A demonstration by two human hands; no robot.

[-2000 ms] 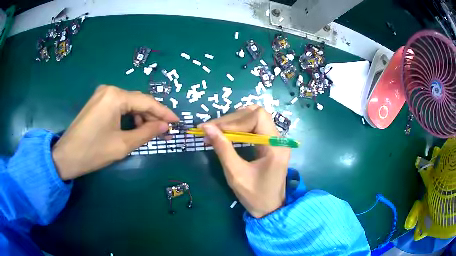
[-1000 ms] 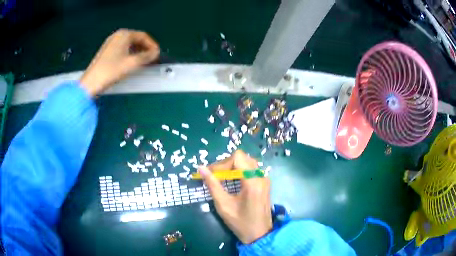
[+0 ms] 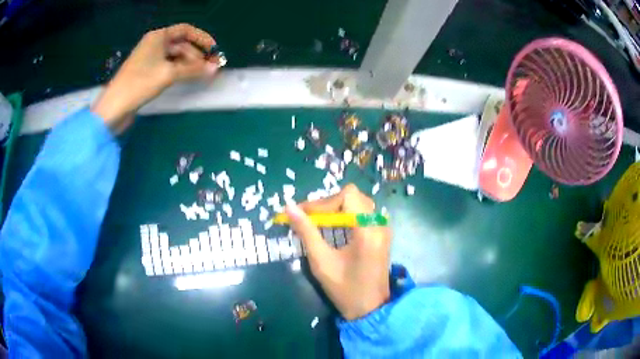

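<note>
My left hand (image 3: 165,63) is over the white rail at the upper left, its fingertips closed on a small circuit board (image 3: 219,57). My right hand (image 3: 347,256) grips a slim yellow tool (image 3: 326,220) with a green end, its tip pointing left above the white pieces; the fine tip is hard to see. Rows of tiny white pieces (image 3: 203,251) lie on the green mat, partly hidden by my right hand. Loose white pieces (image 3: 252,196) are scattered above the rows. One board (image 3: 243,310) lies alone near me.
Board piles (image 3: 396,158) lie at upper centre-right, beside a white sheet (image 3: 449,153). A pink fan (image 3: 561,116) and a yellow fan (image 3: 621,238) stand at right. A grey post (image 3: 410,45) rises from the white rail (image 3: 281,90). Boards (image 3: 267,48) lie on the dark belt beyond.
My left hand has moved from beside the tool tip to the rail at upper left. My right hand has moved slightly down. The view has shifted, showing more of the belt.
</note>
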